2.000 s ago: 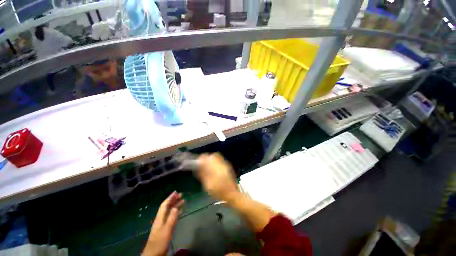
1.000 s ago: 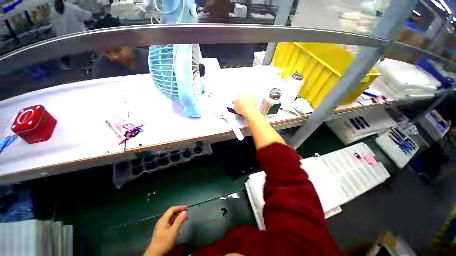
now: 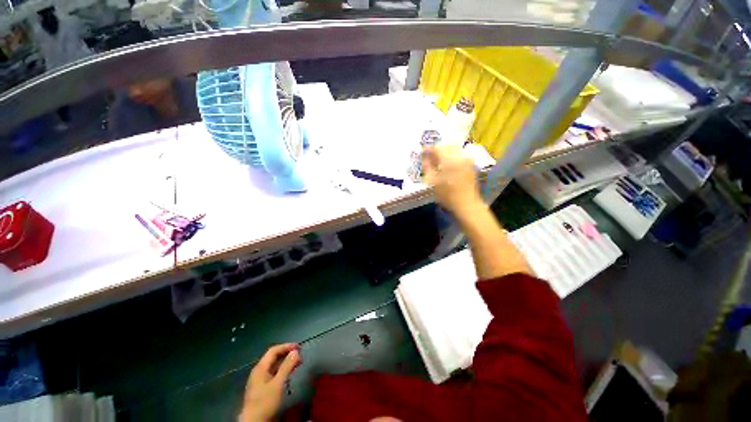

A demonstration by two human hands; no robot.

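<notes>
My right hand point(image 3: 451, 175) is blurred over the raised white shelf, its curled fingers against the right side of a small white bottle point(image 3: 417, 163); whether it grips the bottle is unclear. A black pen-like tool point(image 3: 376, 178) lies on the shelf left of it. My left hand point(image 3: 270, 381) is low over the green mat point(image 3: 329, 342), thumb and fingertips close together; anything between them is too small to tell. Tiny black bits point(image 3: 365, 339) and a small white scrap point(image 3: 367, 316) lie on the mat.
On the shelf point(image 3: 99, 239) are a blue fan point(image 3: 268, 124), red box point(image 3: 25, 235), pink-purple tools point(image 3: 171, 229), a second bottle point(image 3: 461, 119) and yellow bin point(image 3: 502, 91). A pocketed tray point(image 3: 255, 272) sits beneath it; white foam trays point(image 3: 445, 305) lie right.
My right hand has reached up to the shelf, first to the black tool, then right to the bottle. The black tool is now uncovered. My left hand stays low over the mat.
</notes>
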